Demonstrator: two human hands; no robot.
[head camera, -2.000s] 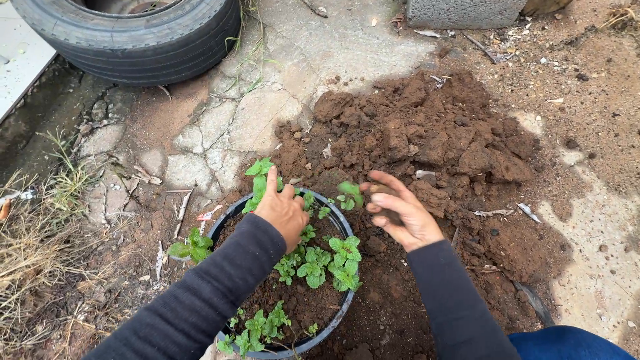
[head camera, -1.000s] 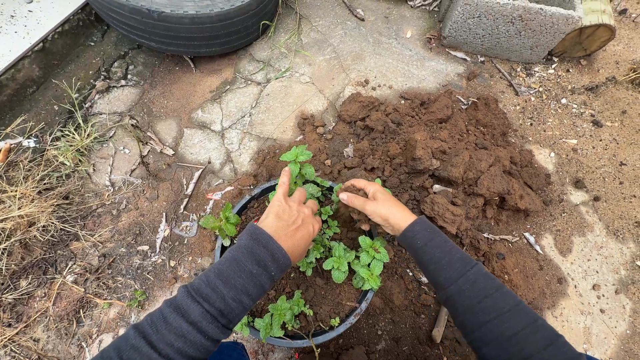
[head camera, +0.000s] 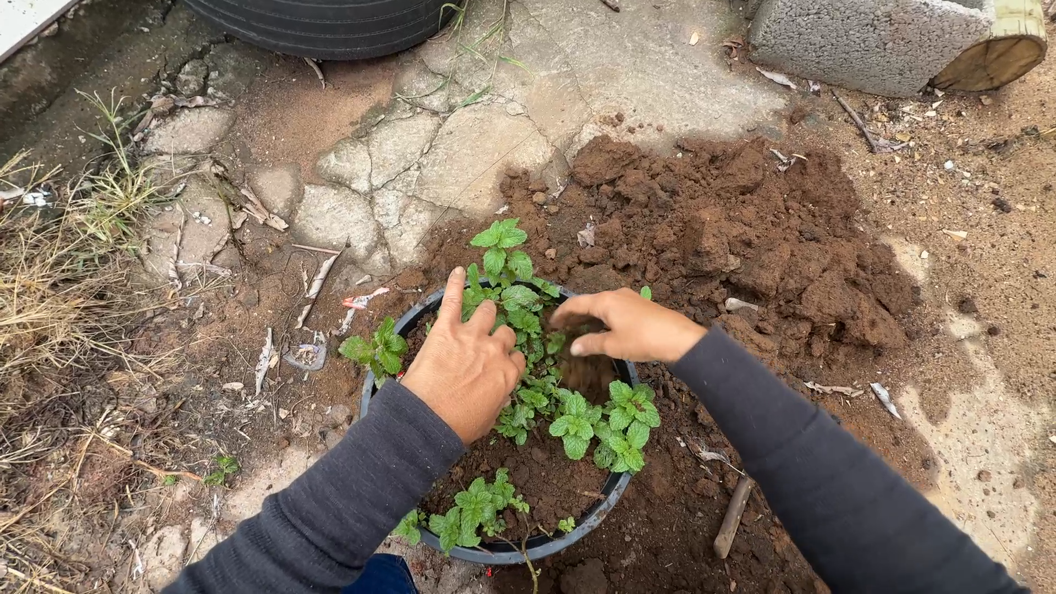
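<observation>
A round dark plastic pot (head camera: 587, 521) holds brown soil and leafy green mint plants (head camera: 575, 423). My left hand (head camera: 466, 359) is over the pot's left side, fingers spread against the mint stems; whether it pinches a stem is hidden. Over the pot's right rim is my right hand (head camera: 629, 326), fingers curled and apart, with loose soil dropping below it into the pot. Both sleeves are dark. Behind and right of the pot lies a heap of loose brown soil (head camera: 742, 239).
A black tire (head camera: 330, 25) lies at the top left. A concrete block (head camera: 866, 41) stands at the top right beside a cut wooden post (head camera: 990, 62). Dry grass (head camera: 58, 313) is at the left. A wooden stick or handle (head camera: 733, 517) lies right of the pot.
My right hand has moved from the soil beside the pot to over its right rim, and soil now falls from it. My left hand stays among the mint stems. The view has shifted.
</observation>
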